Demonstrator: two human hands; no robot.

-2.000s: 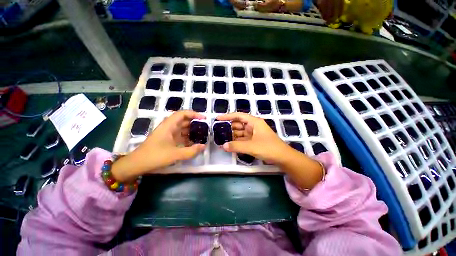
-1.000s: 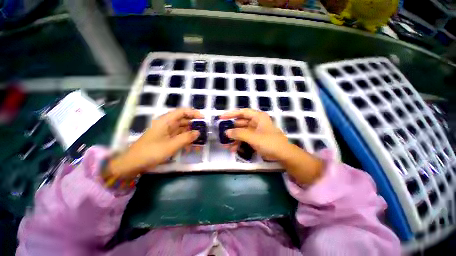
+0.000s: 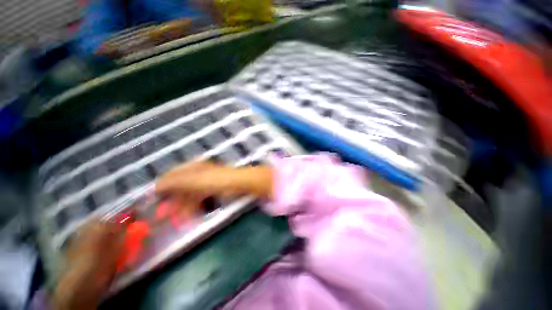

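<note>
The view is strongly blurred. My left hand (image 3: 91,257) is at the lower left over the white foam tray (image 3: 239,209), its fingers around a smartwatch (image 3: 132,239) that shows as a bright red glow. My right hand (image 3: 197,181) is to its right over the same tray, its fingers around a second smartwatch (image 3: 169,212), also a reddish glow. The hands are a little apart. The watches' outlines and the exact finger contact are smeared. Dark watches sit in rows of pockets in the tray.
Tilted white trays (image 3: 351,91) stand at the right with a blue layer (image 3: 339,142) beneath. A large red curved object (image 3: 478,45) is at the upper right. A pale surface (image 3: 454,254) is at the lower right. Another person's blurred hands (image 3: 169,29) show across the bench.
The view has swung to the right and tilted, so the tray and hands appear lower left. The dark watch faces at my hands now glow red. The red curved object has come into view.
</note>
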